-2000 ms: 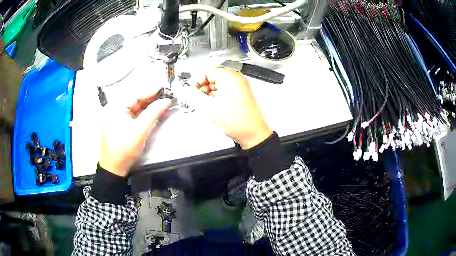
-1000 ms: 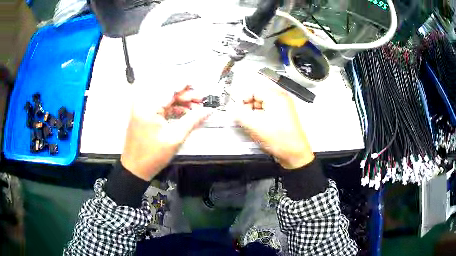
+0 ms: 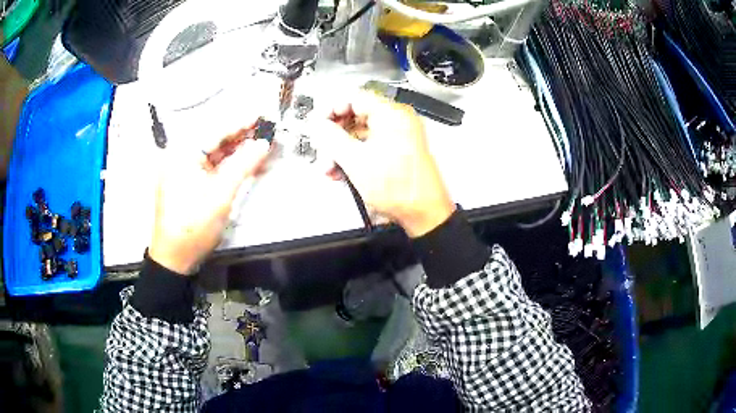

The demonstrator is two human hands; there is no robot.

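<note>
My left hand point(image 3: 198, 202) holds a small black part point(image 3: 264, 130) between thumb and fingertips, just left of the soldering fixture point(image 3: 304, 145). My right hand point(image 3: 391, 161) is right of the fixture, fingers curled, with a black cable point(image 3: 355, 198) running from under it down over the bench edge. The cable's upper end is hidden by the hand and glare. The dark soldering iron head point(image 3: 299, 16) stands above, its coppery tip point(image 3: 286, 90) pointing down between the hands.
A blue tray point(image 3: 60, 153) with black parts lies left. A dark-handled tool point(image 3: 428, 106) lies by the round tin point(image 3: 445, 58). A cable stack point(image 3: 617, 121) with white plugs lies right. A blue bin point(image 3: 628, 323) of leads is below right; clear bags point(image 3: 242, 323) lie below the edge.
The camera view has shifted between frames. A black cable now hangs from my right hand, where none showed before. My left hand still holds a small black part near the fixture.
</note>
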